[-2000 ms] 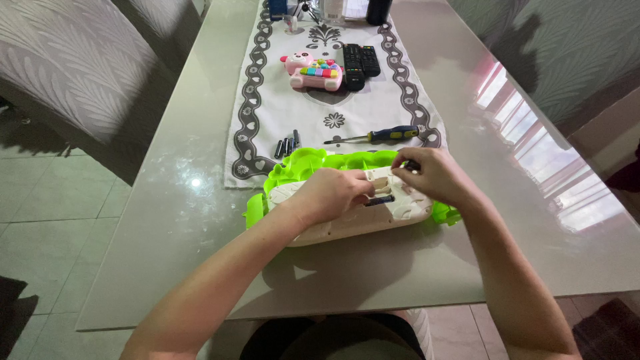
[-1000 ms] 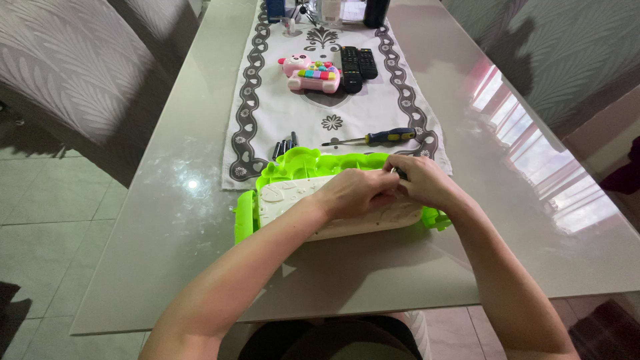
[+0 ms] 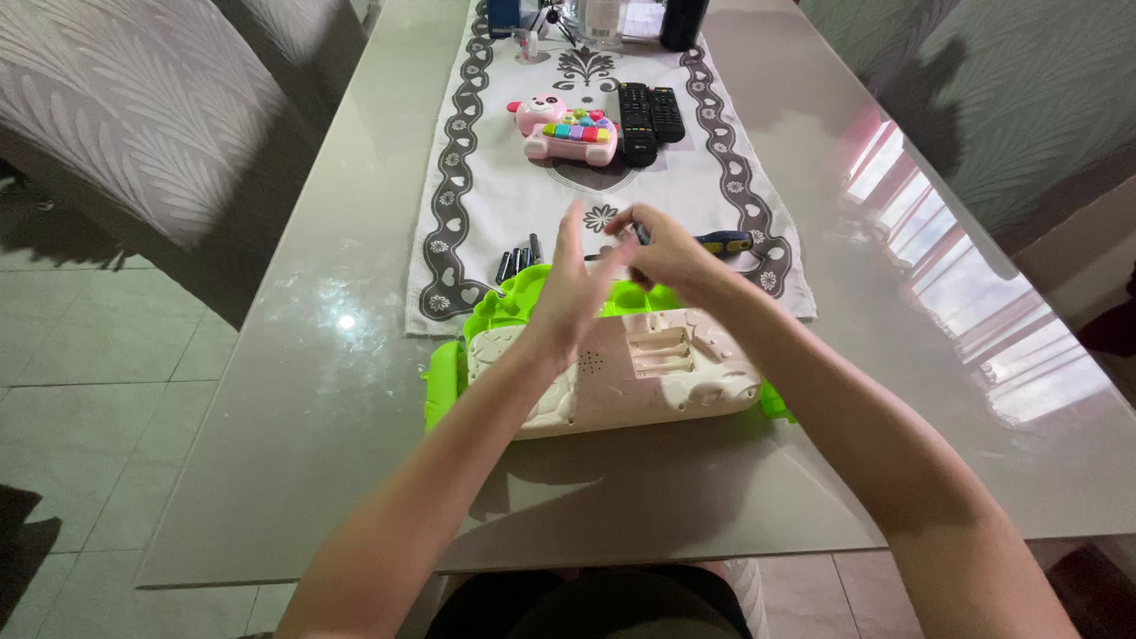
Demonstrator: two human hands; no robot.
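Observation:
A white and green plastic toy (image 3: 621, 390) lies with its underside up near the table's front edge, its battery compartment (image 3: 661, 352) uncovered and without batteries in its slots. My left hand (image 3: 581, 284), blurred and with spread fingers, is above the toy's far side. Beside it, my right hand (image 3: 661, 248) pinches a small dark cylinder (image 3: 641, 233), apparently a battery. Several dark batteries (image 3: 519, 260) are grouped on the cloth behind the toy's left part. Partly behind my right hand lies a screwdriver (image 3: 728, 242) with a blue and yellow handle.
A patterned table runner (image 3: 497, 204) covers the middle of the glossy table (image 3: 293, 426). Farther back lie a pink toy keyboard (image 3: 568, 133) and black remote controls (image 3: 637, 124). A small tripod (image 3: 555, 19) and a dark bottle (image 3: 682, 25) stand at the far end.
Both hands have lifted off the toy and moved away toward the cloth. A dark battery seen in the compartment two seconds ago is out of it now.

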